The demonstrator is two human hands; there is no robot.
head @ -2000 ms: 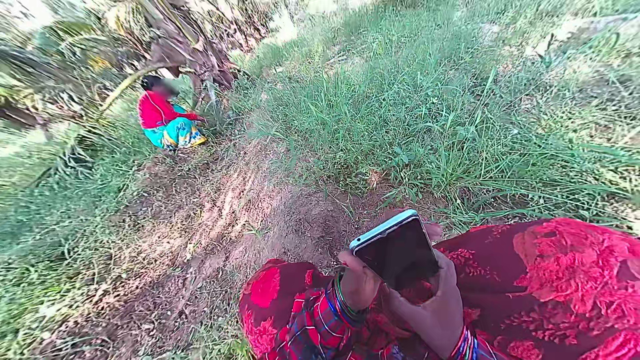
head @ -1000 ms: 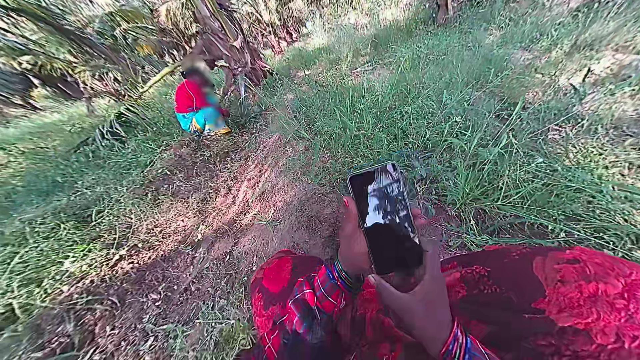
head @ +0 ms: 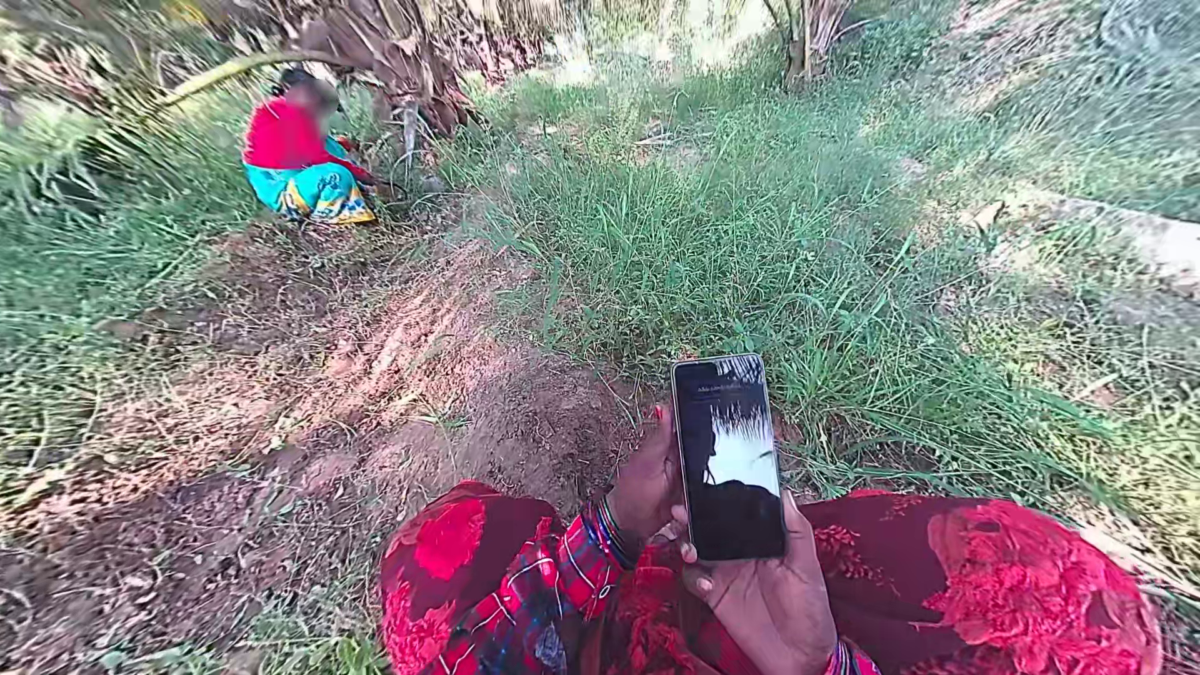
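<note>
A smartphone stands nearly upright above my lap, its dark screen facing me with bright reflections and some faint writing on it. My right hand grips its lower end, fingers at the left edge and behind it. Against the phone's left side rests my left hand, its fingers partly hidden behind the phone. Bangles circle my left wrist below a plaid sleeve. Red floral cloth covers my bent knees on both sides of the hands.
Another person in a red top squats at the upper left, by a tree trunk. A low soil mound lies before my knees, with tall grass beyond it. A second trunk stands farther back.
The phone was tilted sideways two seconds ago and is now closer to upright, its screen turned toward me. Both hands have turned with it. The view has shifted.
</note>
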